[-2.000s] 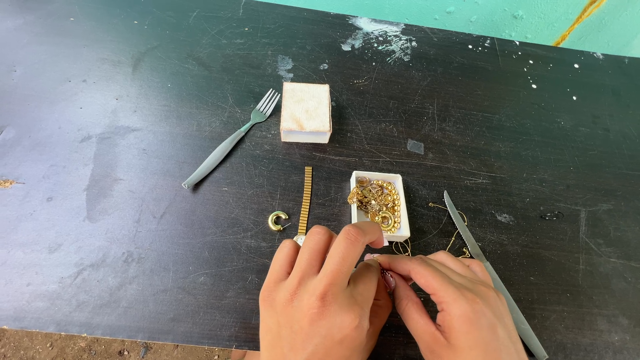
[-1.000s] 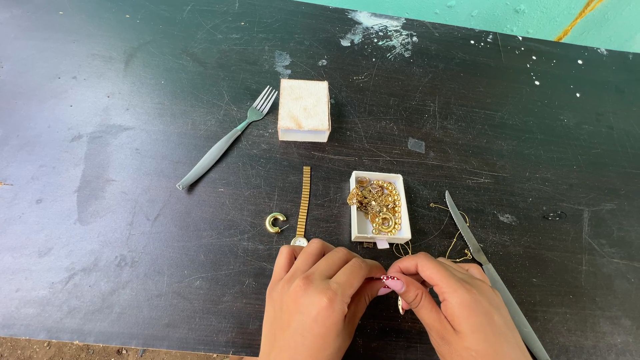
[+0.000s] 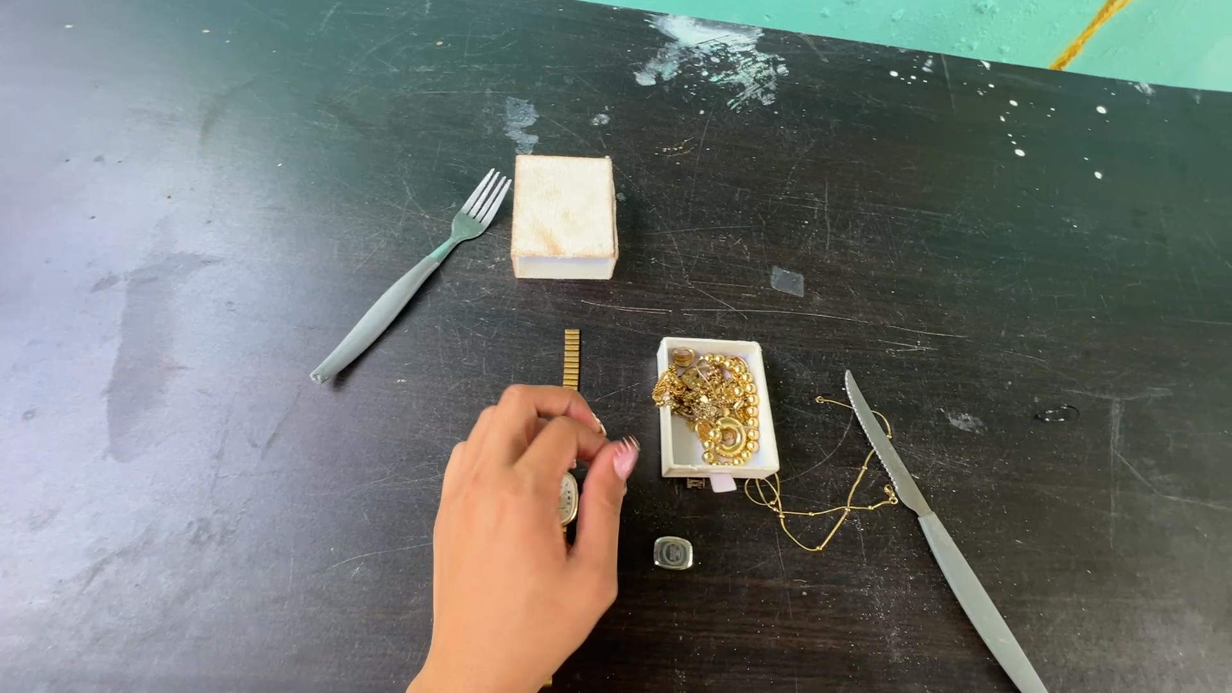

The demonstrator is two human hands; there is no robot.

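Note:
My left hand (image 3: 525,529) is over a gold-tone wristwatch (image 3: 572,356), hiding part of its band and dial. Its thumb and fingertips are close together; whether something small is between them cannot be told. To its right lies a small, shiny, rounded-square piece (image 3: 673,552). A white open box (image 3: 768,414) holds gold-tone chains (image 3: 695,393), a beaded strand (image 3: 749,390) and a ring-shaped piece (image 3: 729,436). A small brown piece (image 3: 695,483) and a pale tab (image 3: 722,483) show at the box's near edge. My right hand is out of view.
On the dark table (image 3: 241,577), a fork (image 3: 385,298) lies beside a closed-looking white box or lid (image 3: 564,207). At the right, a serrated table knife (image 3: 962,568) lies by a thin gold-tone chain (image 3: 818,539). A thin dark loop (image 3: 1057,414) is farther right.
My right hand has left the view. My left hand has moved up and left, over the spot where a gold-tone hoop earring lay. The small shiny piece now shows on the table.

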